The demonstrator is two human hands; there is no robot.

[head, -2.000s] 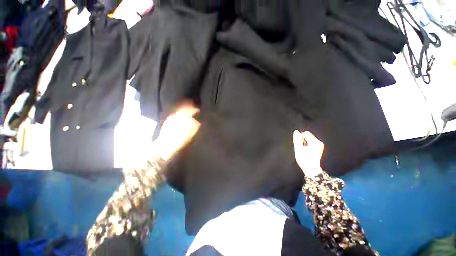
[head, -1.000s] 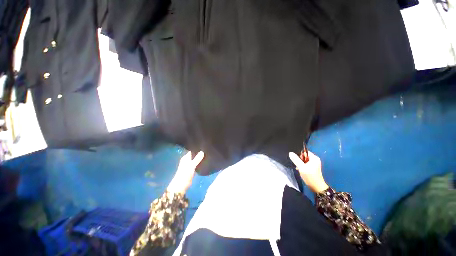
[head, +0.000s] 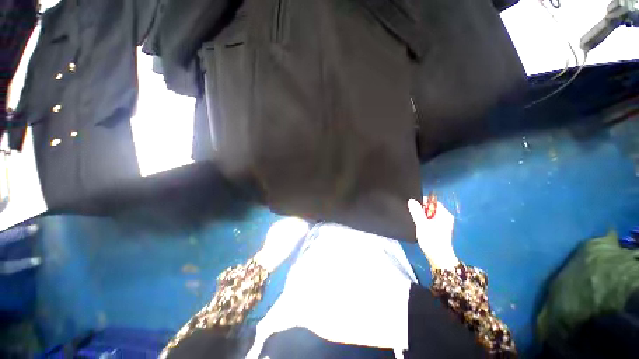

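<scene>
The black coat (head: pixel 336 119) hangs over the table edge towards me, its lower hem above the white cloth at my lap. My left hand (head: pixel 286 235) is at the hem's left part; it is overexposed and its fingers cannot be made out. My right hand (head: pixel 432 221) is at the hem's right corner, thumb against the cloth edge. A small red tool, perhaps thread snips (head: pixel 430 205), shows in the right hand, mostly hidden by the fingers. A short pocket slit (head: pixel 235 45) shows on the coat's upper left.
A double-breasted coat (head: pixel 87 112) with gold buttons lies at the left on the white table (head: pixel 165 133). A grey corded tool (head: pixel 601 29) is at the upper right. A green bundle (head: pixel 588 291) is at the lower right, blue crates (head: pixel 119 345) at the lower left.
From spread over the coat, both hands have come down to its hem. Since the last earlier frame, my left hand has shifted slightly right along it. The grey tool has come into view.
</scene>
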